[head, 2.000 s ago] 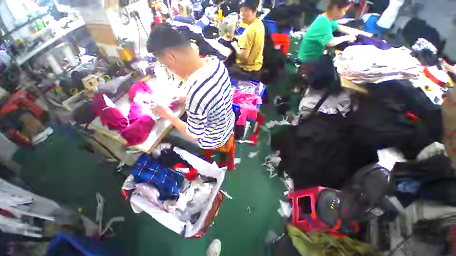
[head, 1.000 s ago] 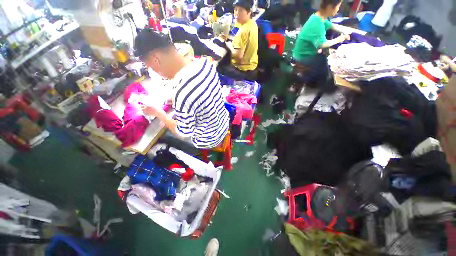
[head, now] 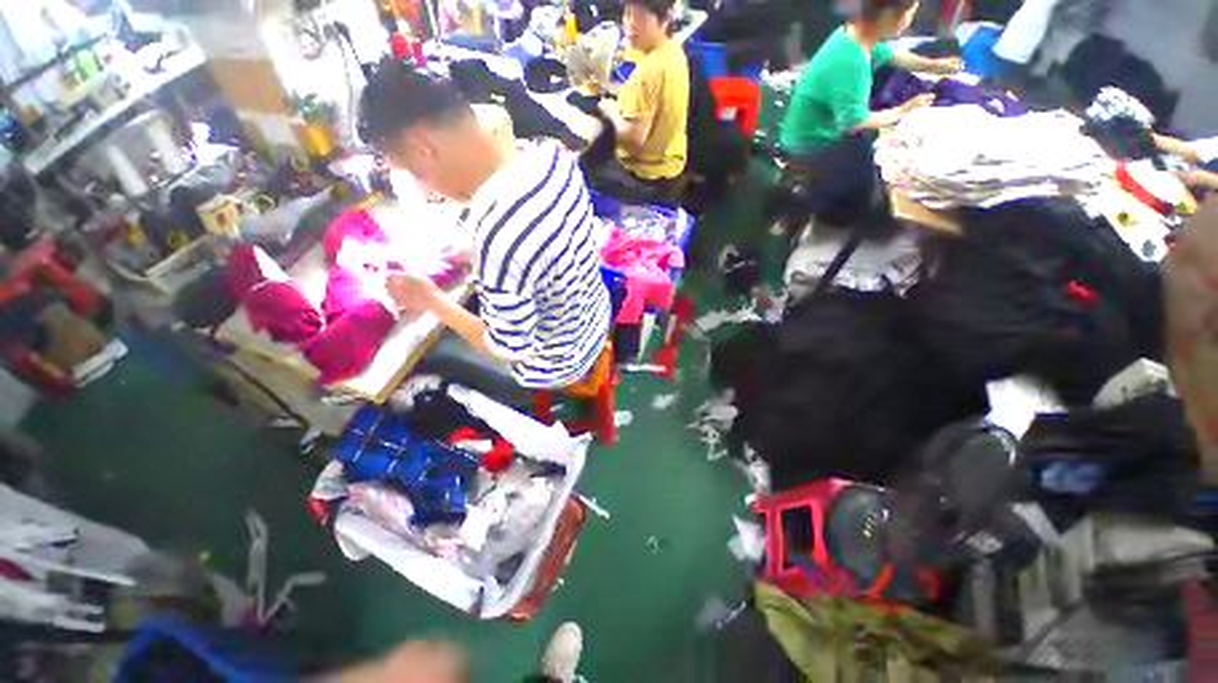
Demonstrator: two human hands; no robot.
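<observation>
An orange crate with a white liner lies nearest in front of me on the green floor. It holds blue checked cloth, a red piece and pale pieces. My left hand is a blurred patch at the bottom edge, cut off by it, below the crate and apart from it. Its fingers cannot be made out. My right hand is not in view.
A striped-shirt person sits at a table with magenta fabric. A black garment pile, red plastic stool and olive cloth lie right. White garments are stacked behind. A shoe shows below.
My left hand has come into view at the bottom edge. The striped-shirt person's hand has shifted slightly over the table, and the green-clad person's arms have moved. The view has shifted slightly.
</observation>
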